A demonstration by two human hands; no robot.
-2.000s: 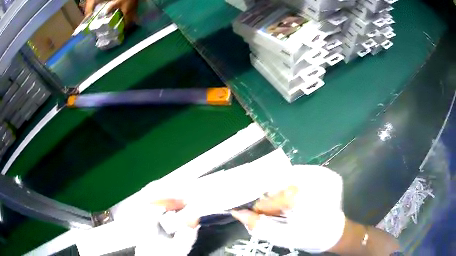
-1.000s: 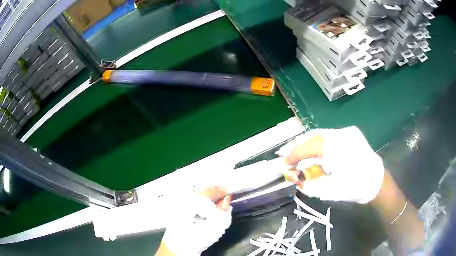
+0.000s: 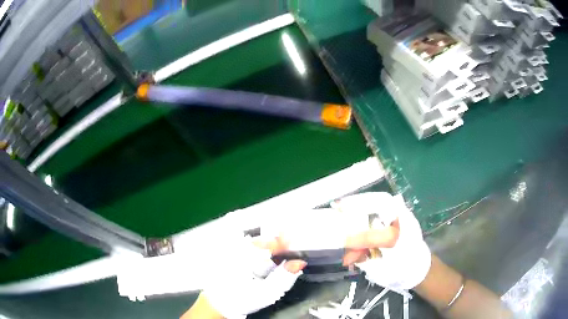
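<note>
A pale retail box is held between my two hands over the white ledge; it is overexposed and its print cannot be read. My left hand, in a white glove with bare fingertips, grips its left end. My right hand, gloved the same way, grips its right end, with fingers on the top and front. A small orange item shows at the right fingertips. Loose white strips lie on the dark bench just below the hands.
A green conveyor belt runs beyond the white ledge, with a purplish guide bar slanted across it. Stacked boxes stand on the green surface at right. More boxes and a grey metal frame are at left. Crinkled clear material lies far right.
The view has shifted. My right hand has come down and closer to my left hand, and the box is now held level between them. The other person's hands with boxes, seen earliest at upper left, are gone from view.
</note>
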